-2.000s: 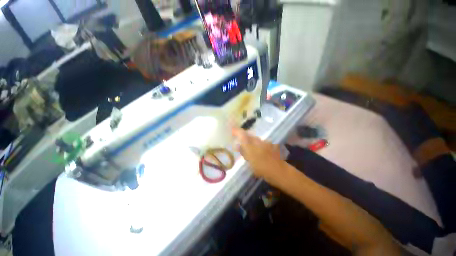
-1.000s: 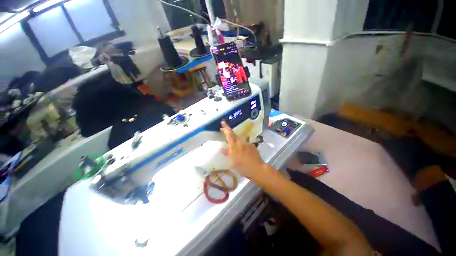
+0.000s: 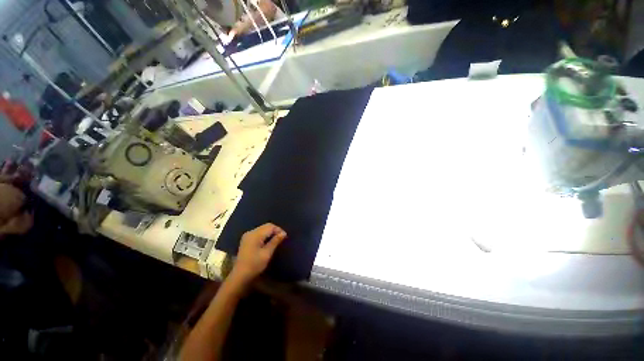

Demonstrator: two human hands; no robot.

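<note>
A pile of black cut panels [image 3: 303, 162] lies flat at the left end of the white sewing table [image 3: 416, 183], over the gap to the neighbouring machine. My left hand [image 3: 260, 248] is on the near part of the pile, its fingers curled and thumb and fingertip close together. Whether it pinches a panel cannot be told. The white sewing machine head [image 3: 575, 141], with a green ring [image 3: 580, 83] on top, stands at the right. Part of a red scissors handle [image 3: 638, 236] shows at the right edge. My right hand is out of the picture.
A cream machine [image 3: 159, 169] stands on a worn table at the left, with metal poles behind it. Part of another person's hand [image 3: 14, 210] shows at the far left edge. Black cloth [image 3: 487, 42] lies behind the table. The ridged grey edge [image 3: 452, 303] runs along the front.
The view has swung left from the machine's display end to the black pile. The hand that was at the display panel is out of view, and my left hand has appeared on the pile.
</note>
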